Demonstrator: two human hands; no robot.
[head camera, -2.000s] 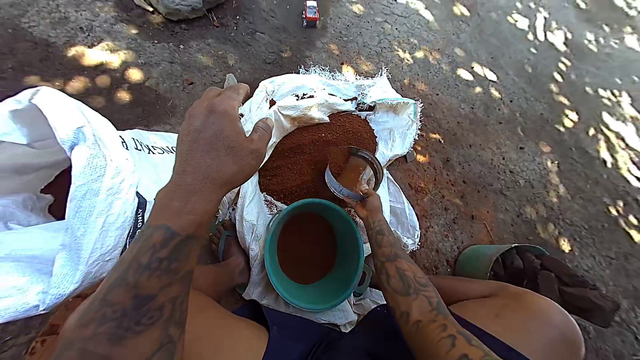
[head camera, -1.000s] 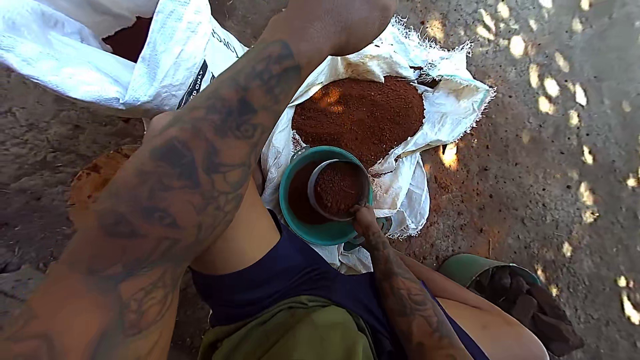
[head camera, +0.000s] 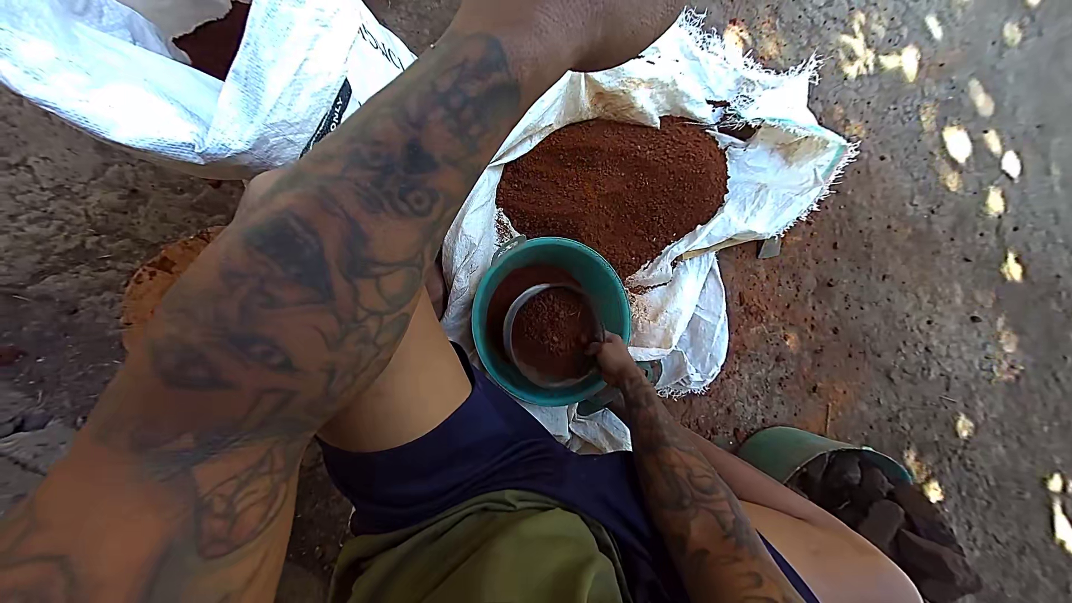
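Note:
My right hand (head camera: 613, 358) grips the rim of a round sieve (head camera: 553, 335) that holds coarse reddish-brown grains. The sieve sits inside the mouth of a green plastic bucket (head camera: 620, 289), over finer reddish-brown powder. The bucket stands between my legs against an open white woven sack (head camera: 779, 180), in which a heap of the reddish-brown grains (head camera: 620, 188) lies. My left hand (head camera: 624, 29) is raised above the sack's far edge, cut off by the top of the view, its fingers out of sight.
A second white woven sack (head camera: 276, 84) with reddish-brown material stands at the upper left. At the lower right a green container (head camera: 787, 452) lies beside dark lumps (head camera: 879, 519). Bare ground (head camera: 913, 335) with spots of sunlight stretches to the right.
The sieve has moved from over the heap in the sack into the bucket, held by my right hand. My left arm has come up large across the view, its hand now partly out of frame.

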